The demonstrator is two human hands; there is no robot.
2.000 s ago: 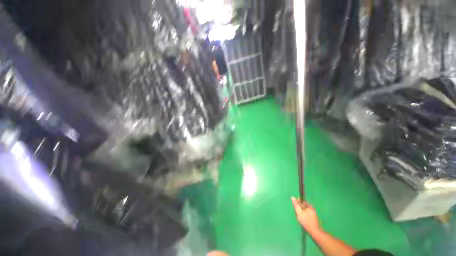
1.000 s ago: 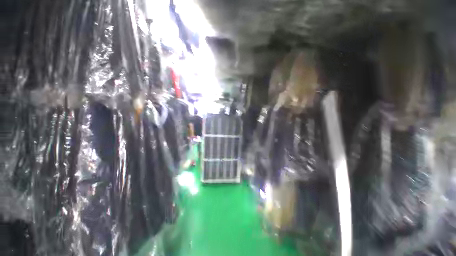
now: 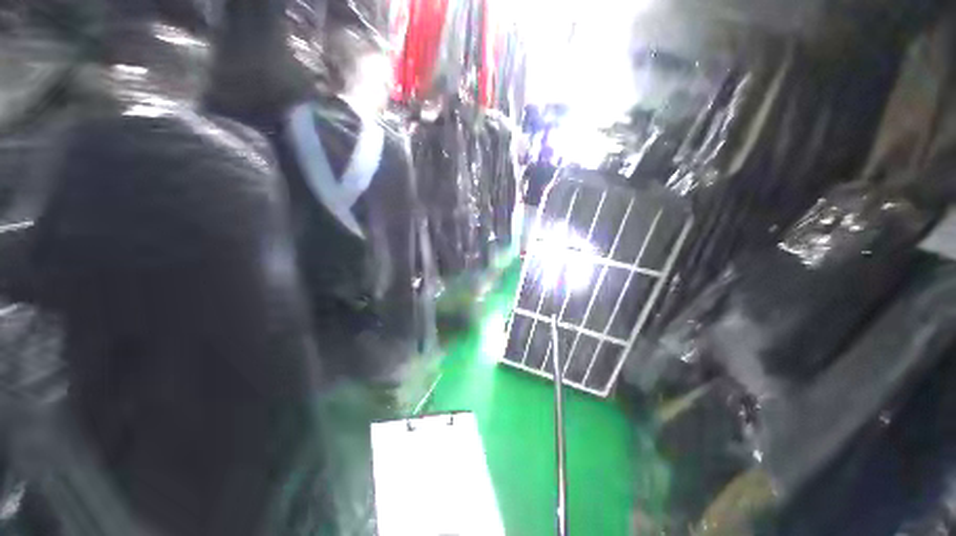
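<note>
A clipboard [image 3: 435, 476] with white paper shows at the bottom of the view, left of centre, with its dark clip edge at the top. A thin silver metal pole [image 3: 560, 440] stands right of it, running from the bottom edge up to its tip in front of the cage. Neither of my hands is in view, so what holds the clipboard and the pole is hidden below the frame.
A white-framed roll cage [image 3: 592, 283] stands ahead on the green floor [image 3: 514, 419]. Dark polybagged garments [image 3: 451, 199] hang along the left, with red ones [image 3: 425, 47] farther back. Wrapped dark garments [image 3: 828, 325] crowd the right side. The picture is blurred.
The clipboard has come into view and the pole now stands lower. The cage looks closer and tilted. My right hand, seen on the pole two seconds ago, is out of the picture.
</note>
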